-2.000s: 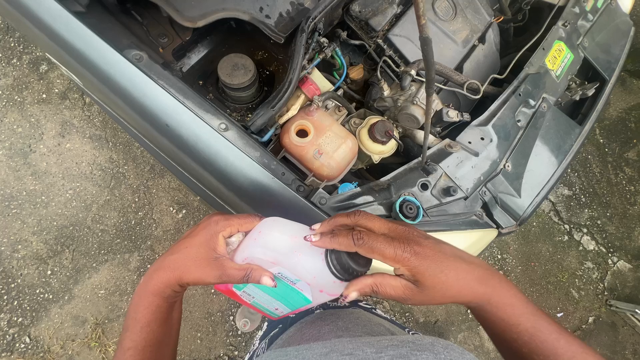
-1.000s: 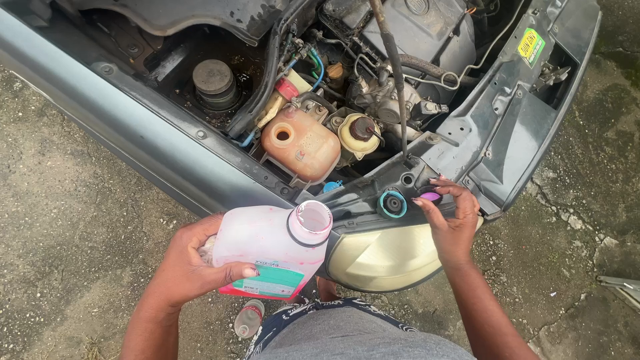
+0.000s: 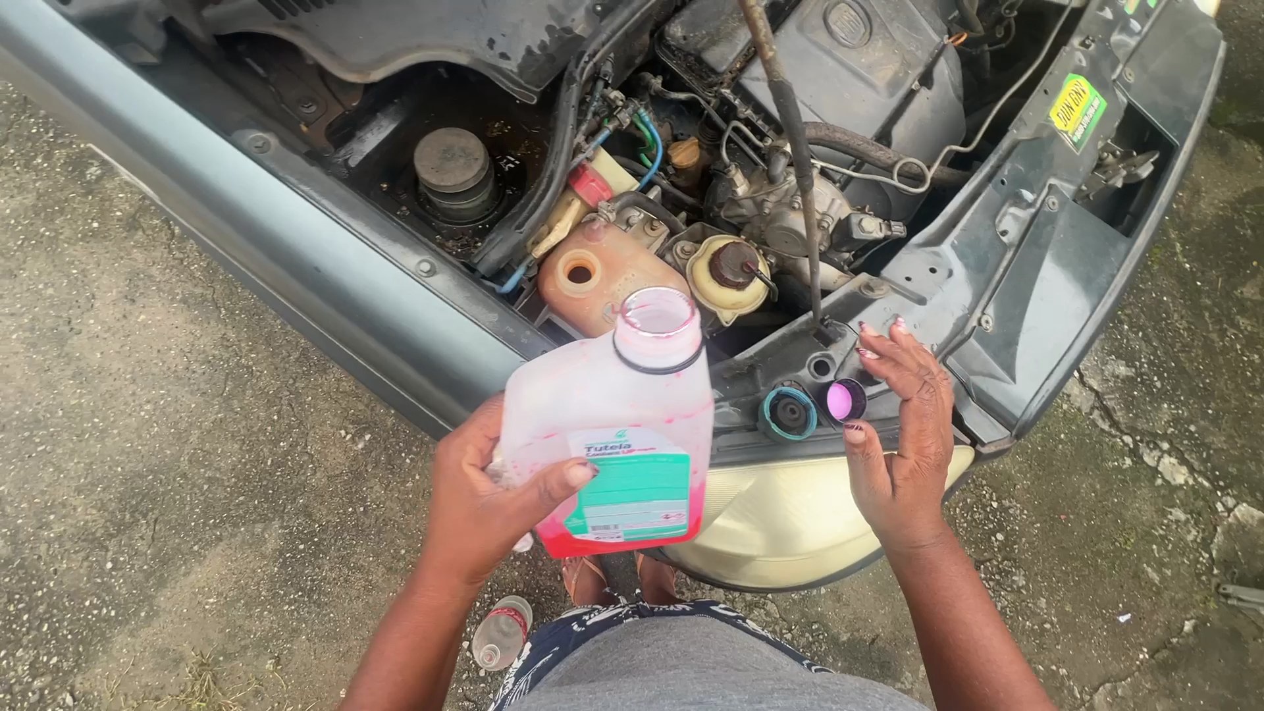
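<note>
My left hand point(image 3: 513, 499) grips an uncapped translucent plastic bottle point(image 3: 602, 395) with pink-red liquid in its bottom. The bottle's mouth is at the near edge of the orange-brown coolant expansion tank point(image 3: 622, 272), whose filler hole is uncovered. My right hand point(image 3: 908, 425) is empty, fingers apart, just right of a black bottle cap point(image 3: 844, 400) with a pink inside. That cap lies upturned on the car's front panel beside a blue-rimmed cap point(image 3: 788, 413).
A capped cream reservoir point(image 3: 729, 279) sits right of the tank. The hood prop rod point(image 3: 790, 128) rises behind the caps. Below them is the headlight point(image 3: 790, 513). A small clear bottle point(image 3: 502, 634) is on the ground by my feet.
My right hand took the black cap off the bottle, and the cap now lies on the front panel, released. My left hand has moved the bottle toward the expansion tank.
</note>
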